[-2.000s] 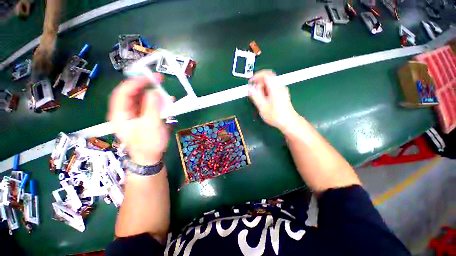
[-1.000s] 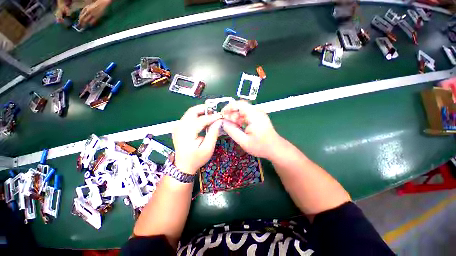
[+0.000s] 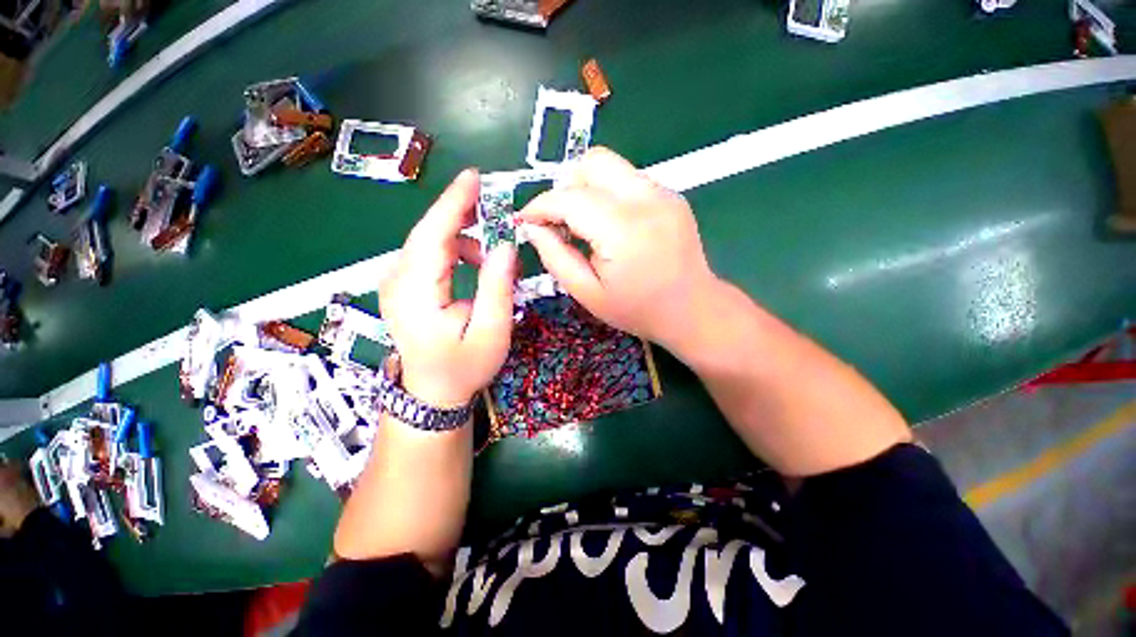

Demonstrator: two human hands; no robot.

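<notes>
A white housing with a green circuit board [image 3: 498, 212] at its left end is held up in front of me, above the white dividing strip. My left hand [image 3: 451, 292] grips its left end between thumb and fingers. My right hand [image 3: 629, 243] has thumb and forefinger pinched together at the board; a small reddish bit shows at the fingertips, too small to name surely. The right hand hides much of the housing. The parts box [image 3: 657, 373] of blue-grey discs with red wires lies just below my hands, its upper edge partly hidden.
A heap of white housings [image 3: 293, 411] lies at left, with a smaller heap with blue cylinders [image 3: 94, 467] beyond it. Loose housings [image 3: 374, 149] lie across the strip. A brown carton [image 3: 1119, 168] is cut off at far right. A dark sleeve shows at lower left.
Two seconds ago my hands were apart; they came together at the housing one second ago. Since then the board has come into clear view and the hands sit slightly higher and further left in the picture.
</notes>
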